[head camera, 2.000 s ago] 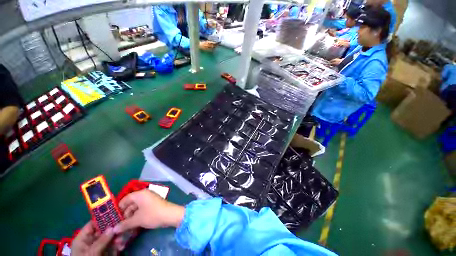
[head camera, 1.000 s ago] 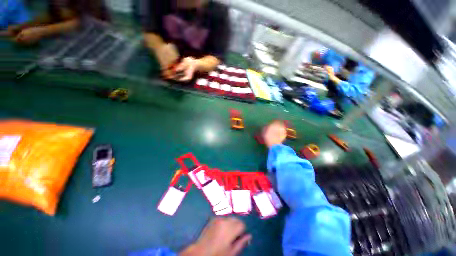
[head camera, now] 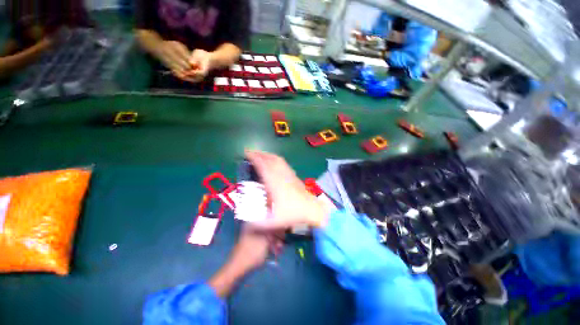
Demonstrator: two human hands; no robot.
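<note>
Red front housings with white lower halves point(head camera: 205, 230) lie fanned on the green table. My right hand point(head camera: 286, 193) is over the right part of the pile, fingers extended and blurred. A dark object point(head camera: 245, 170) shows at its fingertips; whether it is held is unclear. My left hand point(head camera: 251, 251) is just below, partly behind the right hand and blurred; its fingers and any content are hidden. Several red phones with yellow-orange rings, one of them here point(head camera: 322, 137), lie beyond the hands.
Orange bag point(head camera: 44, 219) at left, a small white piece point(head camera: 113, 247) beside it. Glossy black blister tray point(head camera: 413, 197) at right. A yellow-ringed part point(head camera: 126, 117) lies at far left. Across the table, a person's hands point(head camera: 191, 63) are beside a tray of red housings point(head camera: 254, 76). Clear trays stand far right.
My right hand has come back from the row of phones, where one more phone now lies, to the pile. The grey handset that lay at left is gone from there. The view has shifted.
</note>
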